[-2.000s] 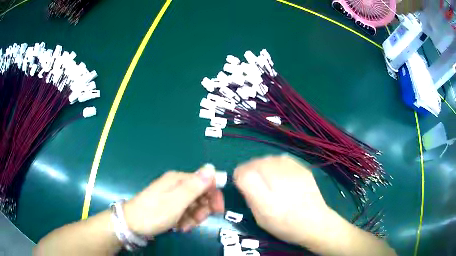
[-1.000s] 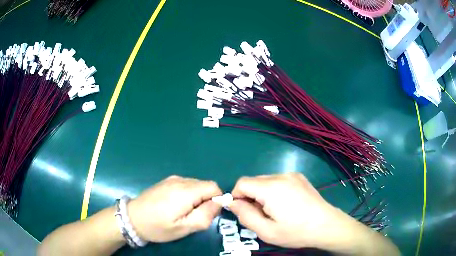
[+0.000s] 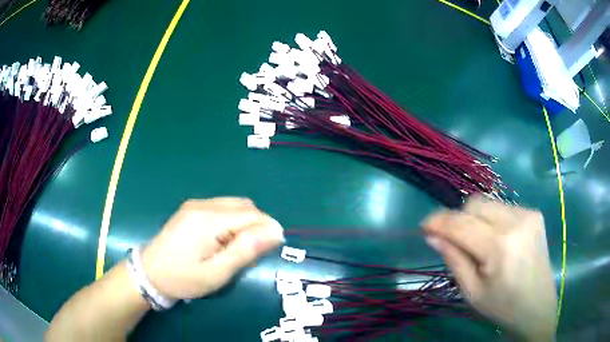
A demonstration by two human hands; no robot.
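My left hand (image 3: pixel 211 250) is at the lower centre-left, its thumb and fingers pinched on the white connector housing (image 3: pixel 276 231) of one lead. The thin red wire (image 3: pixel 354 232) of that lead runs level to the right, slightly blurred. My right hand (image 3: pixel 491 257) is pinched at the wire's right part; the wire's tip is hidden. Just below lies the near bundle of leads (image 3: pixel 374 300), white housings at its left, partly cut off by the bottom edge. The main bundle of leads (image 3: pixel 401 127) lies above, housings upper left, metal tips lower right behind my right hand.
A left bundle of leads (image 3: pixel 33 140) is fanned at the left edge, with one housing (image 3: pixel 98 134) sticking out. A far bundle (image 3: pixel 65 12) is at the top left. A blue box (image 3: pixel 538 77), a grey-white device (image 3: pixel 520 20) and a pale plastic piece (image 3: pixel 574 140) are at the right.
My hands were together at the housing and are now apart; my right hand has moved right along the wire. The view has shifted, showing more of the near bundle; the pink fan has left the picture.
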